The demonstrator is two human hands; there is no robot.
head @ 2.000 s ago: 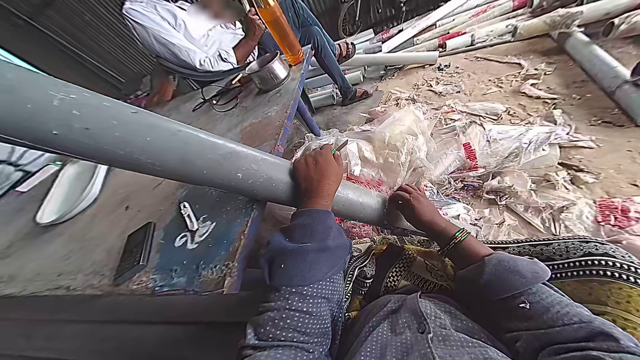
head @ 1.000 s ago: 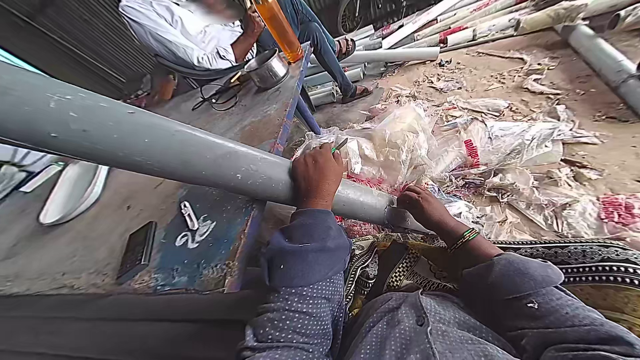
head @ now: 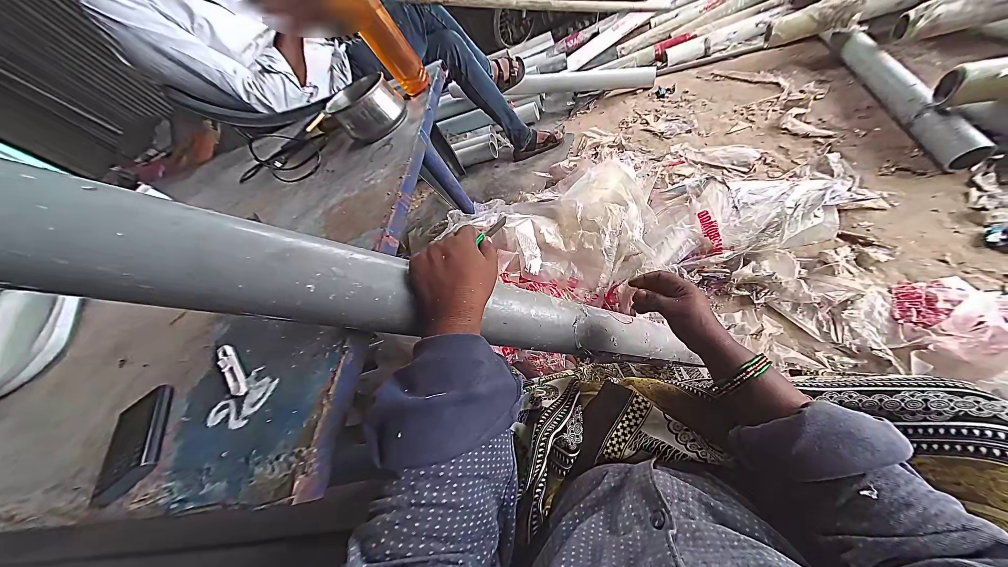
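A long grey pipe [head: 236, 260] slants from the left edge down to my lap, across a worn table. My left hand [head: 455, 282] lies over the top of the pipe, closed around a small tool with a green part, whose narrow tip shows past the fingers. My right hand [head: 669, 303] is just above the pipe's lower end, thumb and fingertips together at what looks like a thin strand; the grip is too small to make out. Behind the hands lies a heap of torn clear plastic wrapping [head: 606, 220] with red print.
On the table [head: 276, 465] are a black box [head: 134, 445], a white cord bundle [head: 242, 398] and a metal pot [head: 368, 108]. A seated person is beyond, near an orange bottle [head: 394, 47]. More pipes [head: 913, 102] lie on the ground at the back.
My right hand has lifted off the lower part of the pipe, where it rested in the earlier frames. My left hand has stayed on the pipe.
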